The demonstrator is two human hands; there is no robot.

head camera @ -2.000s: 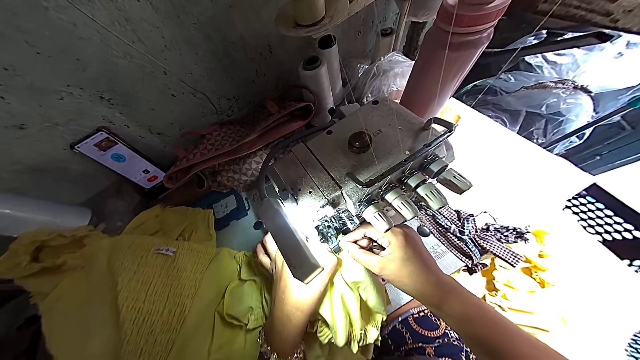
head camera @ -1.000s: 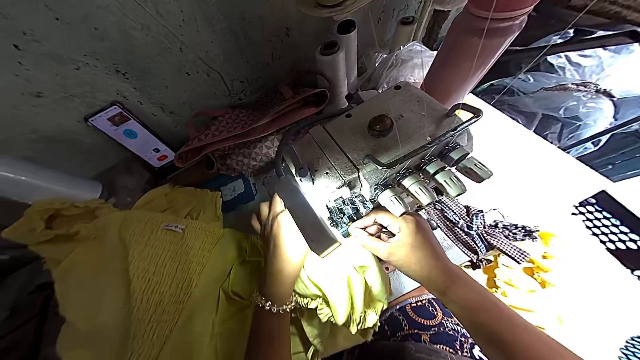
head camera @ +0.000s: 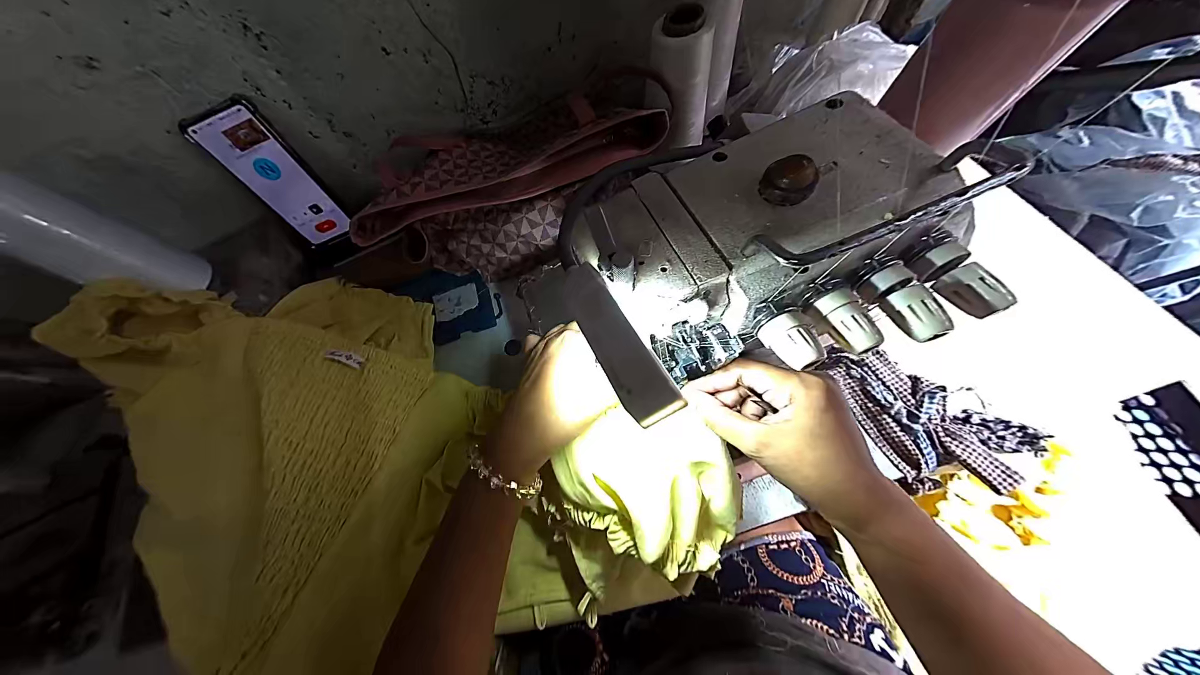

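An overlock sewing machine (head camera: 694, 216) stands in the middle, its lamp lighting the needle and looper area. My left hand (head camera: 561, 398) lies on the yellow-green fabric, left of the lamp arm (head camera: 623, 347), which partly hides its fingers. My right hand (head camera: 769, 408) is just right of the lamp, thumb and forefinger pinched together at the fabric's edge; what they pinch is too small to tell. Gathered yellow-green cloth (head camera: 652, 478) bunches between my wrists. The smocked yellow garment (head camera: 319, 450) spreads to the left.
A phone (head camera: 272, 173) leans at the wall beside a patterned bag (head camera: 525, 178). Thread cones (head camera: 682, 80) stand behind the machine. Tension knobs (head camera: 848, 319) jut out above my right hand. Checked fabric strips (head camera: 923, 417) and yellow-orange scraps (head camera: 994, 506) lie at the right.
My hands remain beside the needle area with the cloth between them. The view has shifted slightly, with the machine larger and farther right.
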